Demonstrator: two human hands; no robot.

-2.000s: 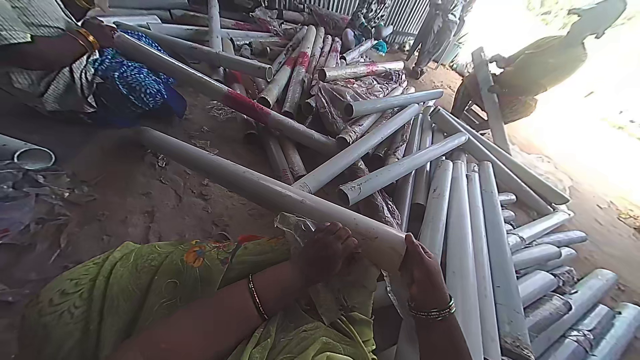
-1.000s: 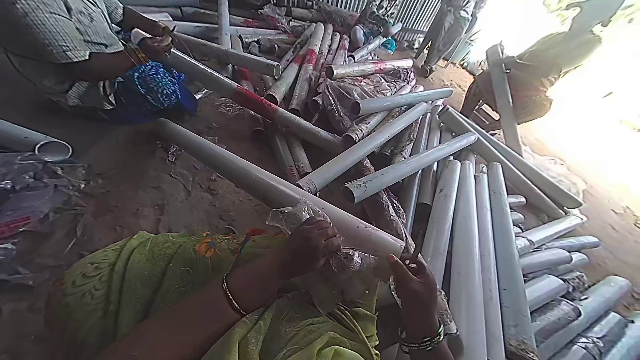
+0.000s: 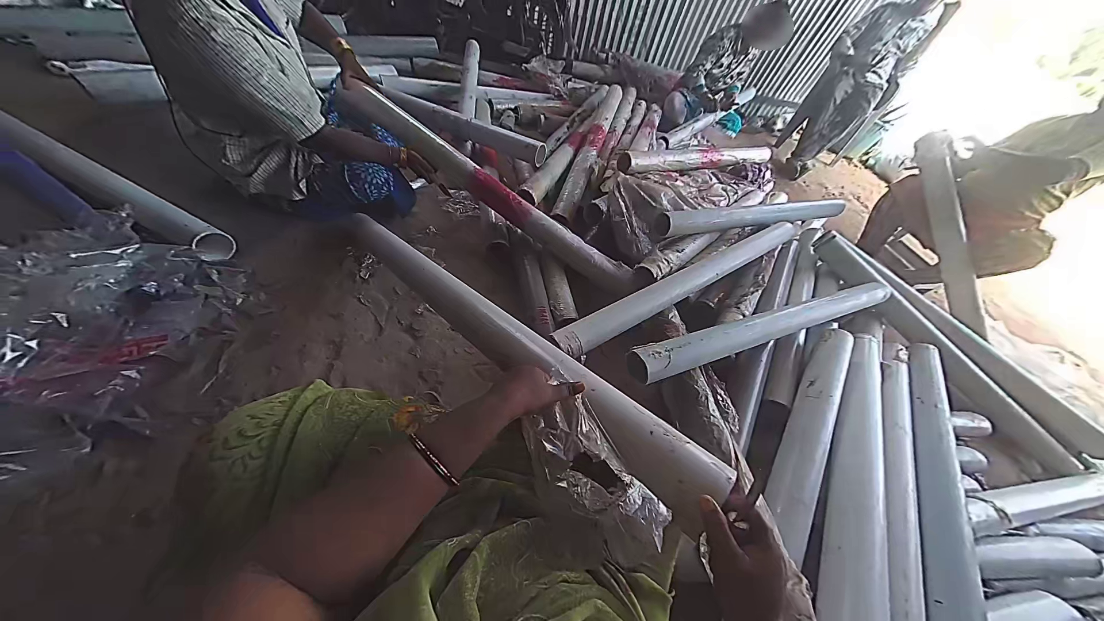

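A long grey plastic pipe lies slantwise across my lap, its near end at the lower right. My left hand rests against the pipe's near side and grips crumpled clear plastic film, which hangs below the pipe. At the near end, my right hand has its thumb raised and its fingers bent around something small and dark by the pipe's rim; what it is cannot be made out. Green patterned cloth covers my lap.
Many grey pipes are stacked at the right. Other pipes with red marks are heaped behind. A seated person at the upper left holds a red-marked pipe. Plastic film lies at the left; more people are at the back.
My left hand has moved back along the pipe, away from its near end, and the plastic film now hangs below the pipe. The view has shifted left.
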